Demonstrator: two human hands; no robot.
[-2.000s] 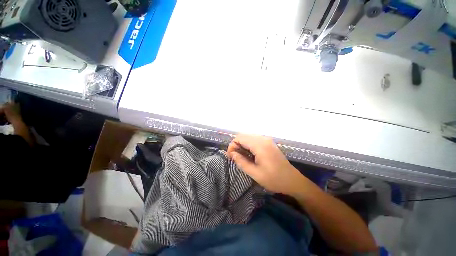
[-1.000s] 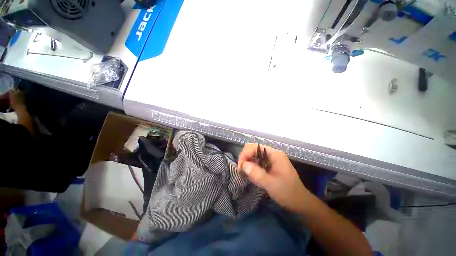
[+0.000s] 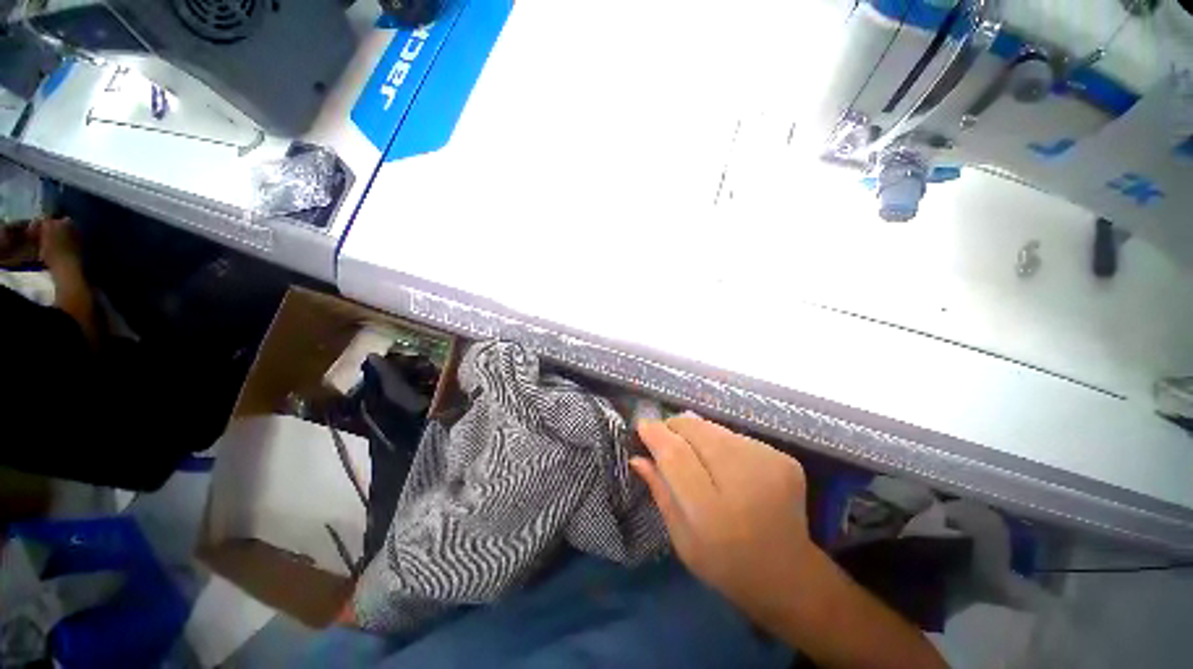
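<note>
The striped black-and-white garment (image 3: 491, 503) lies bunched on my blue-clothed lap, below the table's front edge. My right hand (image 3: 726, 503) is at its right side, back of the hand up, fingertips bent down at the cloth. Its palm and whatever it holds are hidden; no tool shows now. A small skin-toned patch at the garment's lower left corner may be part of my left hand (image 3: 348, 610); the rest is hidden or out of view.
The white table (image 3: 576, 196) has a ruler-marked front edge. A sewing machine head (image 3: 1047, 98) stands at the upper right, another machine (image 3: 249, 65) at the upper left. An open cardboard box (image 3: 268, 510) is left of the garment. Another person's arm (image 3: 72, 281) is at far left.
The dark pointed tool seen in my right hand one second ago is now out of sight. The hand has turned back-up and moved slightly down and right. The view has shifted slightly.
</note>
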